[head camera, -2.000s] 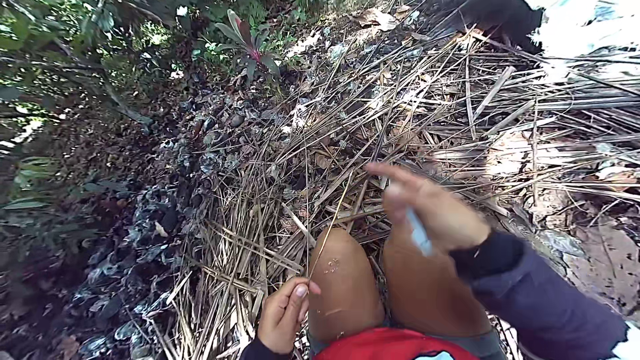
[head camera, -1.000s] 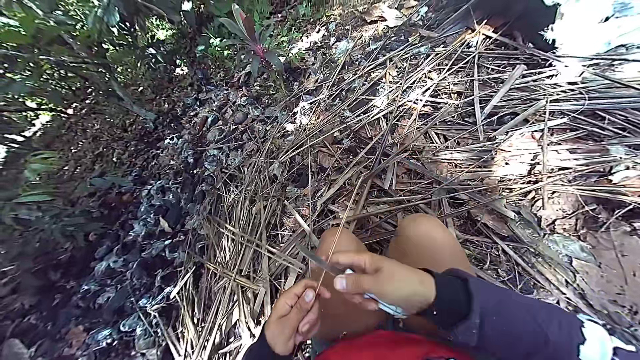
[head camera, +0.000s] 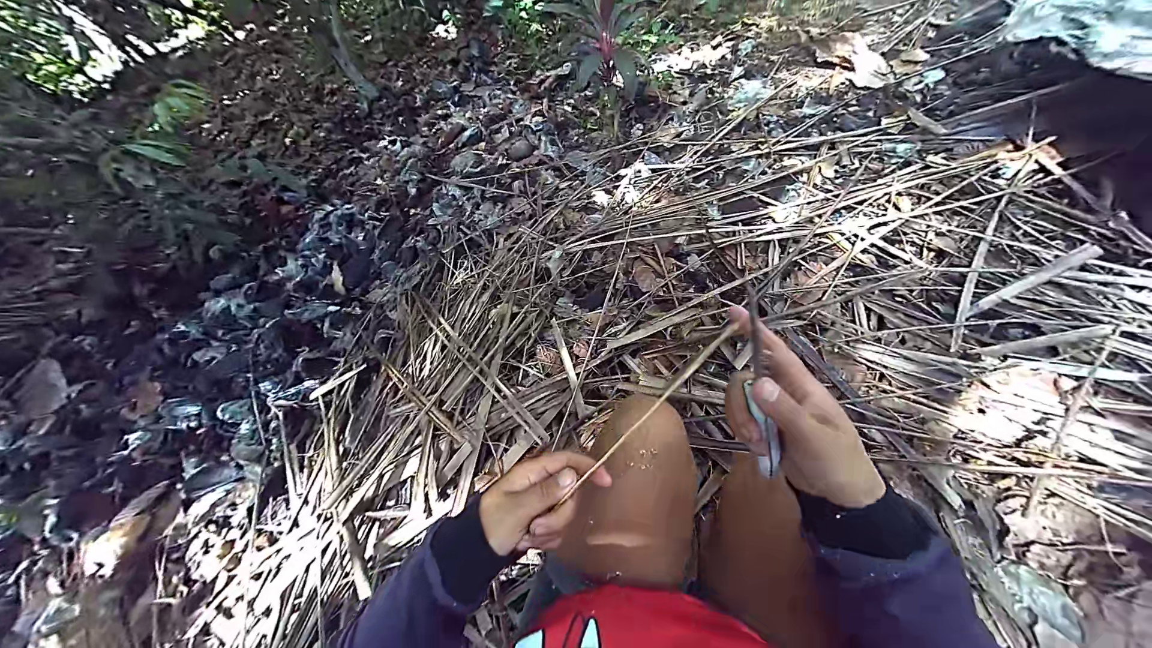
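Note:
My left hand (head camera: 540, 502) pinches the lower end of a thin tan stalk (head camera: 655, 407) between thumb and fingers, beside my bare knee. The stalk slants up and right to the fingertips of my right hand (head camera: 805, 418). That hand is closed on the pale blue and white handle of a knife (head camera: 764, 432); its narrow dark blade points up, close beside the stalk's upper end. Whether blade and stalk touch, I cannot tell. Small pale shavings lie on my left knee (head camera: 641, 463).
Dry stalks and palm-like strips (head camera: 504, 360) cover the ground before my knees. Dark leaf litter (head camera: 297, 279) spreads at left. A red-leaved plant (head camera: 607, 54) grows at the top, and a pale crumpled sheet (head camera: 1089, 31) lies at the upper right.
A second ago the knife was close to my left hand; now my right hand has moved away up the stalk, to its far end. My left hand still holds the lower end.

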